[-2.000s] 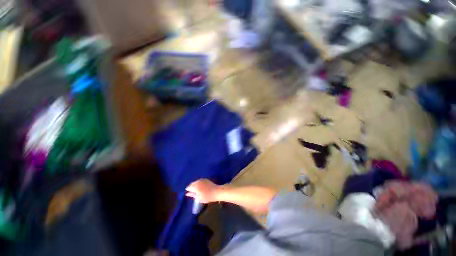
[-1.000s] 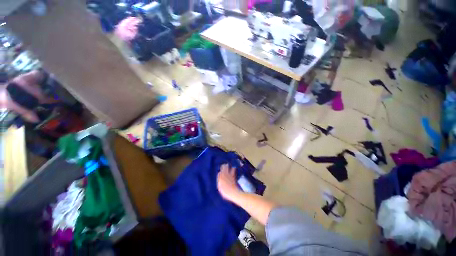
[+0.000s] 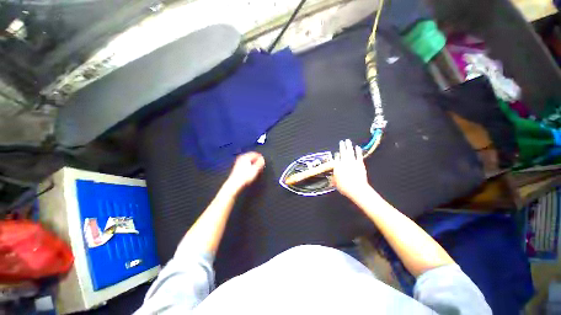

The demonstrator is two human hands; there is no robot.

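The steam iron (image 3: 309, 175), with a silver rim and orange-brown handle, lies on the black ribbed pad (image 3: 295, 224), its tip towards the left. My right hand (image 3: 350, 170) is over the rear end of the handle, its fingers partly extended past it. My left hand (image 3: 249, 167) is curled into a loose fist at the near edge of the navy fabric pile (image 3: 246, 101); no cloth shows in it. A small white tag (image 3: 262, 138) sits at the pile's edge, just above my left hand.
A hose (image 3: 375, 92) runs from the iron to the far edge. A long grey padded board (image 3: 154, 86) lies at the far left. A blue-fronted box (image 3: 117, 231) stands left of the table. More navy cloth (image 3: 486, 258) is at the lower right, and a scrap bin (image 3: 523, 55) at the upper right.
The view has swung from the floor and the navy cloth beside the basket to the pressing table. One hand was on that cloth; now both hands are over the table, the right one at the iron.
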